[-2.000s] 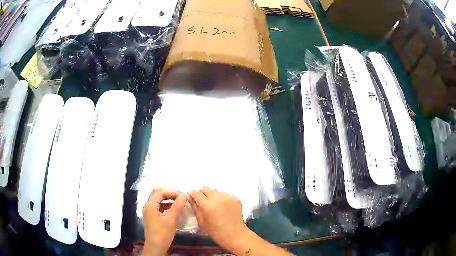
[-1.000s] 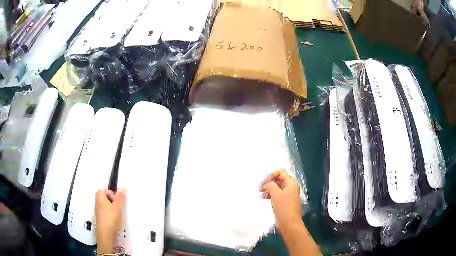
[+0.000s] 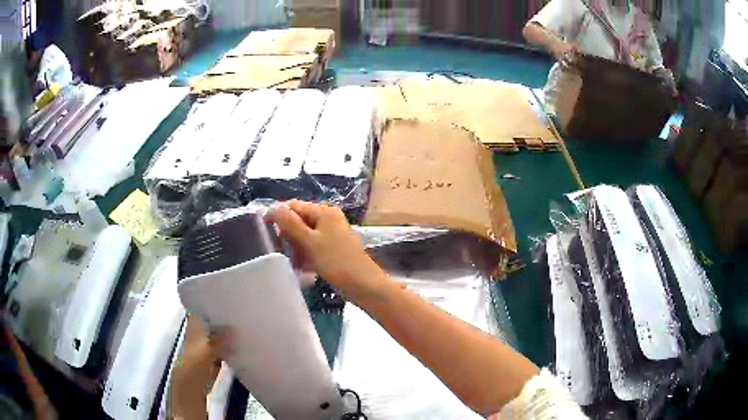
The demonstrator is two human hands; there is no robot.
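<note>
A white-and-black unit [image 3: 258, 328] is raised in front of me, its black slotted end up and away from me, its white face towards me. My left hand [image 3: 195, 369] is blurred and partly hidden behind its left side, holding it. My right hand [image 3: 321, 239] has its fingers closed at the upper right corner of the black end; the fingertips are partly hidden. A thin black cord [image 3: 353, 402] shows at the near end. The silvery stack of empty poly bags [image 3: 402, 353] lies beneath and to the right, partly covered by my right forearm.
A brown carton [image 3: 426, 176] marked SL200 stands beyond the bags. Bagged units [image 3: 636, 275] lie at right. Unbagged units [image 3: 94, 295] lie at left, beside a yellow note [image 3: 134, 216]. Film-covered units [image 3: 275, 135] and flattened cartons [image 3: 467, 111] lie farther back. A person holds a box [image 3: 615, 98] at far right.
The hands have gone from the bag stack and unbagged units to a raised unit. The view has tilted up, showing the far side and a person. The right arm now reaches across the bags.
</note>
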